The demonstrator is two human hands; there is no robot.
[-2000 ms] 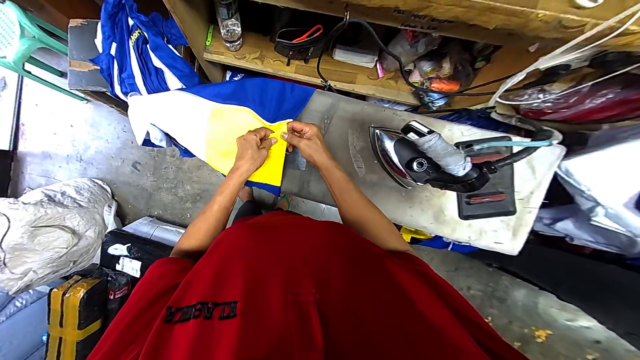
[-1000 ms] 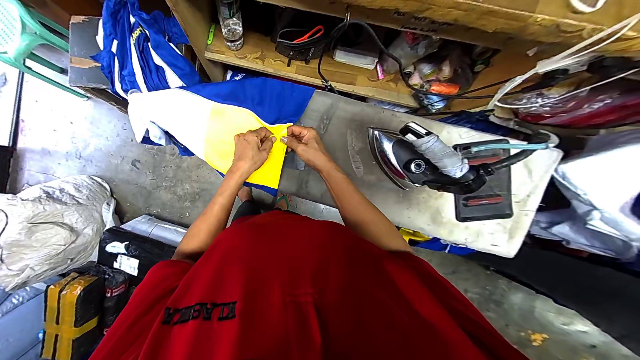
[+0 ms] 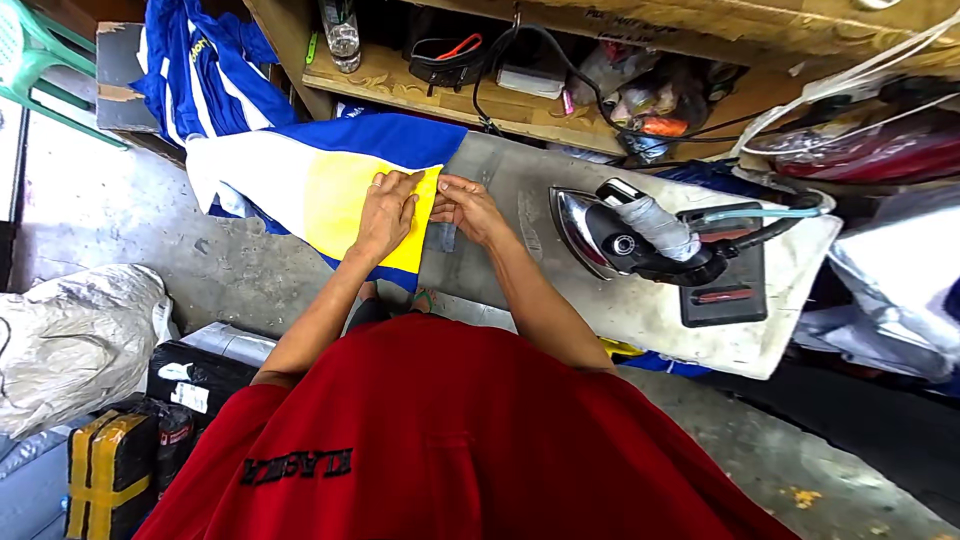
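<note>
A blue, white and yellow fabric garment lies over the left part of the padded ironing board. My left hand rests on its yellow panel, fingers bent near the top right corner. At the panel's right edge is my right hand, thumb and fingertips close together by the corner; whether they pinch the cloth is not clear. A small grey patch lies on the board beneath the right hand. An electric iron with a tape-wrapped handle stands to the right, partly on a dark iron rest.
Behind the board runs a wooden shelf with a plastic bottle, a black pouch and cables. Blue and white garments hang at the left. Wrapped parcels and a pale sack lie on the lower left.
My right hand has opened a little at the panel's right edge, its fingers more spread than before. My left hand stays on the yellow cloth. The iron has not moved.
</note>
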